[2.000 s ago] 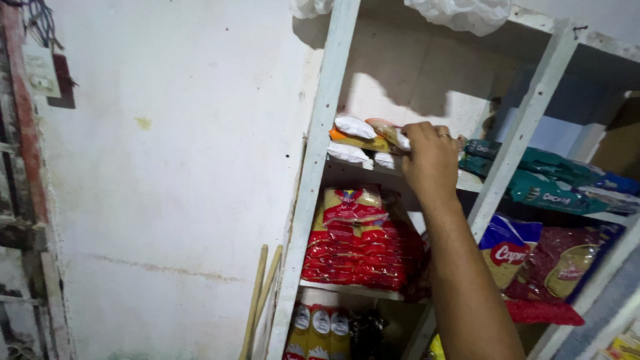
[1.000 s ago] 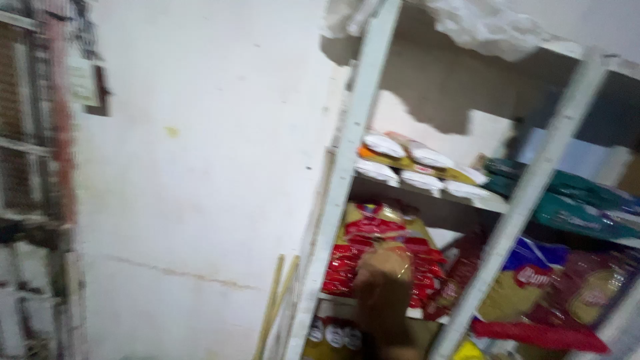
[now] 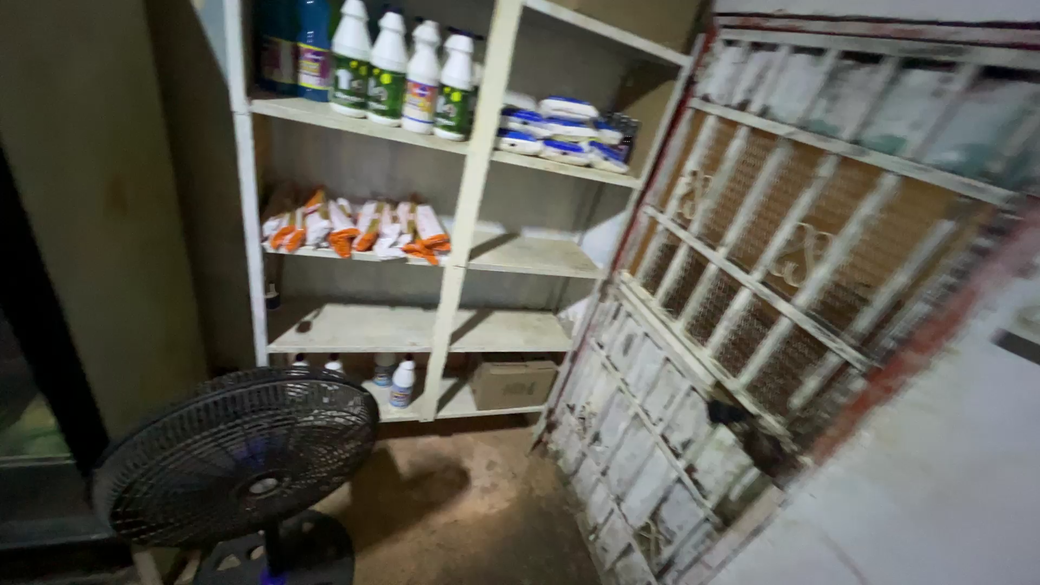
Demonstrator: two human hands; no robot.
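Neither of my hands is in view. A white shelving unit (image 3: 461, 268) stands ahead against the wall. On its upper left shelf are white bottles with green labels (image 3: 387, 69), one with an orange and blue label, and blue-green bottles (image 3: 313, 49) beside them. Blue and white packets (image 3: 566, 130) are stacked at the upper right. White and orange packets (image 3: 349, 227) lie in a row on the middle left shelf. Small white bottles (image 3: 401, 383) and a cardboard box (image 3: 512, 383) sit on the bottom level.
A black pedestal fan (image 3: 244, 463) stands at the lower left, close to the shelving. A barred metal door (image 3: 731, 268) with mesh is on the right, next to a white wall (image 3: 926, 487). Brown floor (image 3: 479, 504) lies between the fan and the door.
The view has swung to a different shelving unit, the fan and the barred door. The hand seen earlier at the packets on the first shelves is out of view.
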